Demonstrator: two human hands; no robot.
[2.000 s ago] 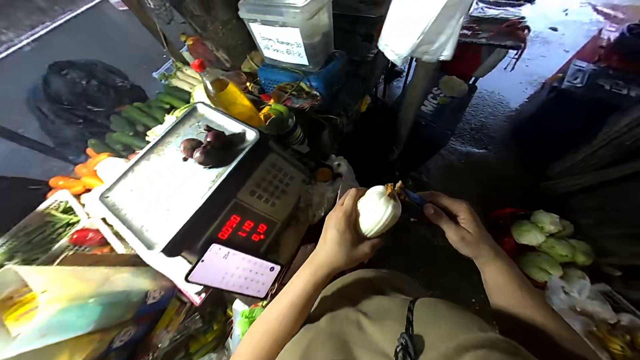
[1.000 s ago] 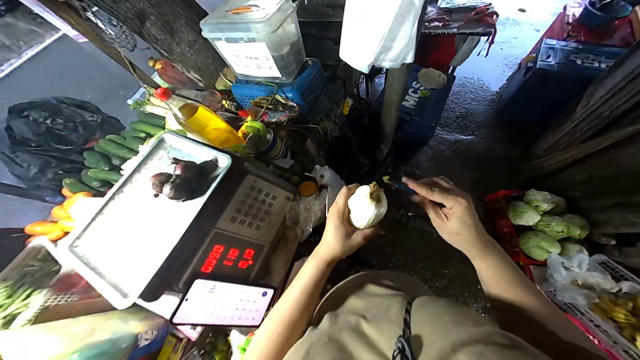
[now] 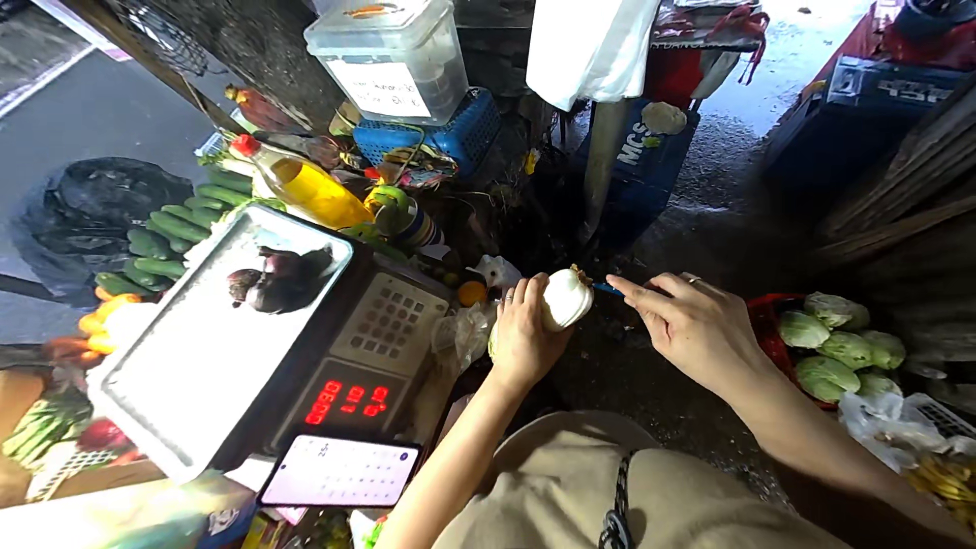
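In my left hand [image 3: 528, 328] is a pale, ribbed vegetable [image 3: 566, 299], perhaps a cabbage, with its brownish stem end facing right. My right hand [image 3: 698, 324] grips a small blue-handled tool [image 3: 608, 289], seemingly a knife, whose tip is beside that stem end; its blade cannot be made out. Left of my hands stands a digital scale [image 3: 389, 316] with a metal tray [image 3: 145, 427]. A few dark red onions [image 3: 276, 282] lie on the tray. A phone [image 3: 339, 471] with a lit screen rests in front of the scale.
Cucumbers [image 3: 171, 232] and a bottle of yellow liquid [image 3: 313, 187] stand beyond the scale. A lidded plastic tub [image 3: 396, 65] sits on a blue basket [image 3: 473, 133]. White plastic bags [image 3: 591, 46] hang ahead. Cabbages [image 3: 839, 343] fill a red crate at right.
The view has shifted somewhat. My left hand keeps hold of the pale vegetable, while my right hand stays by its stem end with the blue-handled tool.
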